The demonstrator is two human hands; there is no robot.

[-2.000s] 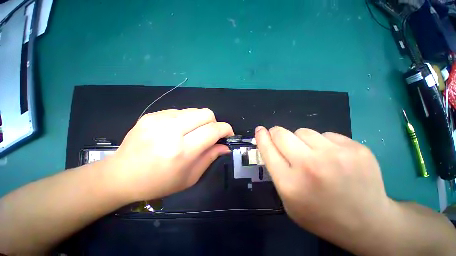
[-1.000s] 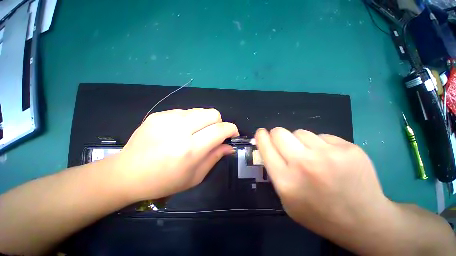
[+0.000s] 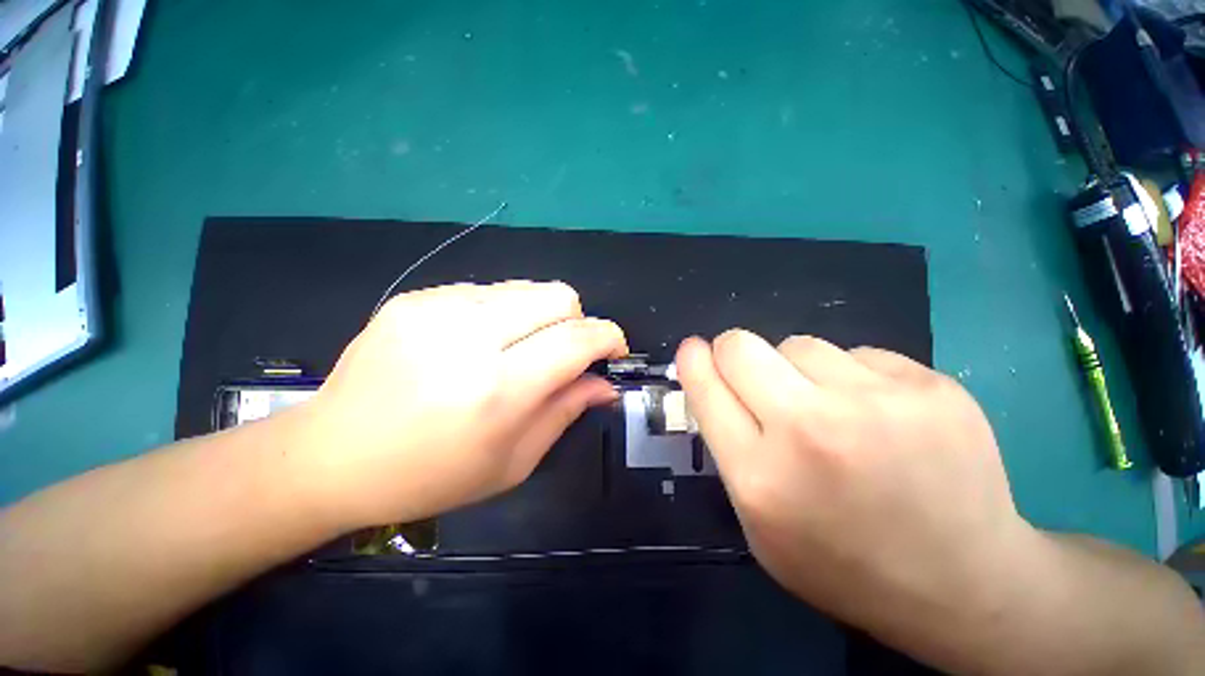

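Observation:
The black display lid (image 3: 555,508) lies on the black work pad (image 3: 740,284). My left hand (image 3: 463,390) pinches the lid's upper edge, thumb and finger beside the small dark hinge (image 3: 632,366). My right hand (image 3: 846,449) is closed just right of the hinge, around a slim tool whose small pale part (image 3: 662,374) shows at the fingertips; the rest is hidden. A silver foil patch (image 3: 648,449) lies below the hinge. Yellow-gold tape (image 3: 397,538) shows below my left wrist. A thin pale cable (image 3: 443,247) curls past the lid's upper edge.
A silver-grey panel (image 3: 33,198) lies at the far left. At the right are a green screwdriver (image 3: 1101,396), a thick black cylinder with a silver band (image 3: 1147,330), a dark-blue item (image 3: 1139,93) and red wrap (image 3: 1195,231). The bench mat (image 3: 555,106) is green.
Both hands stay nearly in place at the hinge. The whole view has shifted slightly. The hinge looks a little more exposed and brighter between the fingertips.

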